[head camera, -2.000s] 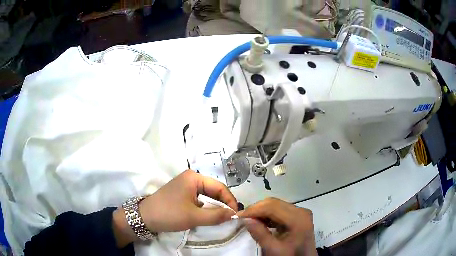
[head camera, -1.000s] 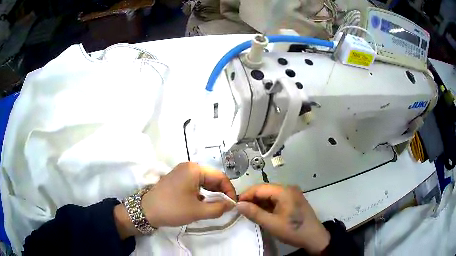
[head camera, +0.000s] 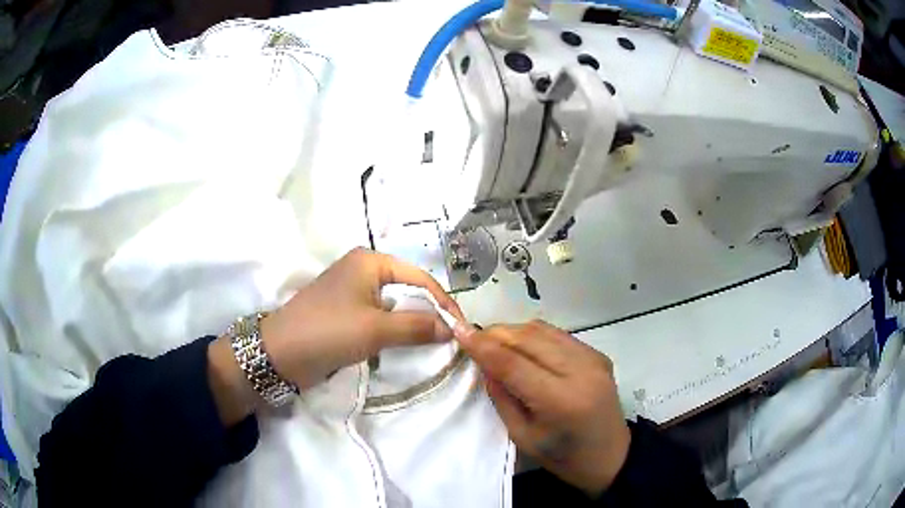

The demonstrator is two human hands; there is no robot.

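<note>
The white trousers (head camera: 179,228) spread from the left of the machine down to the bottom edge. A brown-gold zip strip (head camera: 397,399) curves across the cloth below my hands. My left hand (head camera: 332,316), with a metal watch at the wrist, pinches a small folded white flap (head camera: 415,298). My right hand (head camera: 546,387) pinches the same flap's edge, its fingertips almost touching my left fingers. The flap is raised in front of the needle plate (head camera: 471,257), not under the needle area. The right fingertips are partly hidden.
The white Juki sewing machine (head camera: 695,149) stands behind and right of my hands. A blue tube (head camera: 452,35) arches over its head. A white table with a printed ruler edge (head camera: 719,362) runs along the right. More white garments (head camera: 829,427) lie at lower right; orange loops (head camera: 839,246) show at the machine's right end.
The view has tilted down, so machine and cloth sit higher in the picture. Both hands keep their pinch on the flap; its folded edge now stands up more between them.
</note>
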